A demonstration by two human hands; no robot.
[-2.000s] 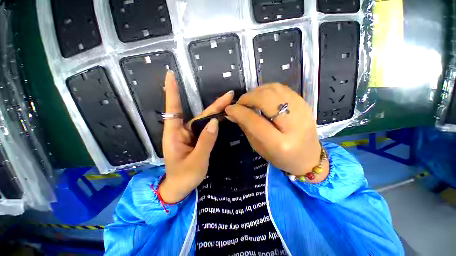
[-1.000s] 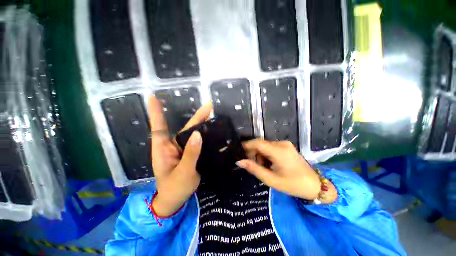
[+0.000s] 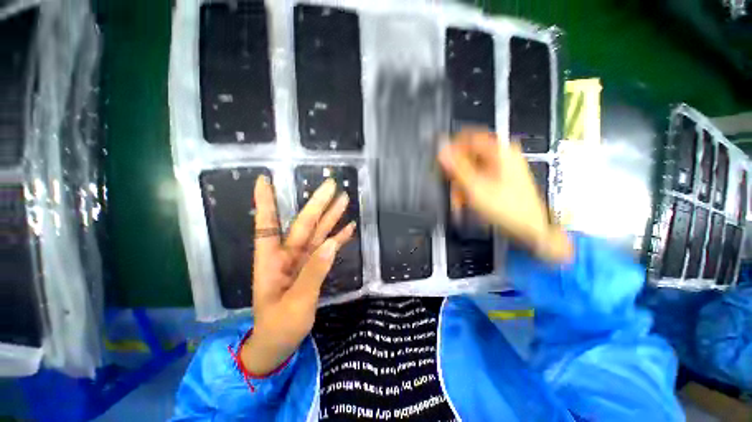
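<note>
The blister tray [image 3: 284,99] lies in front of me with black phone housings in its pockets. A blurred dark phone housing [image 3: 406,140] is over the middle column, across the upper pocket and part of the lower one. My right hand [image 3: 495,185] is blurred and at the right edge of this housing, its fingers seeming to grip it. My left hand [image 3: 293,268] is palm up over the lower left pockets, fingers apart, and holds no housing. Strips on its fingers cannot be made out.
A stack of filled trays [image 3: 70,189] with crinkled clear edges is at the left. A pale yellow and white liner sheet [image 3: 584,111] lies right of the tray. Another filled tray [image 3: 701,202] is at the far right. A blue-sleeved person [image 3: 713,325] shows at the lower right.
The housing has moved from between my hands, near my shirt, up over the tray's middle column. My left hand has let go of it. The tray appears lower and further right in view.
</note>
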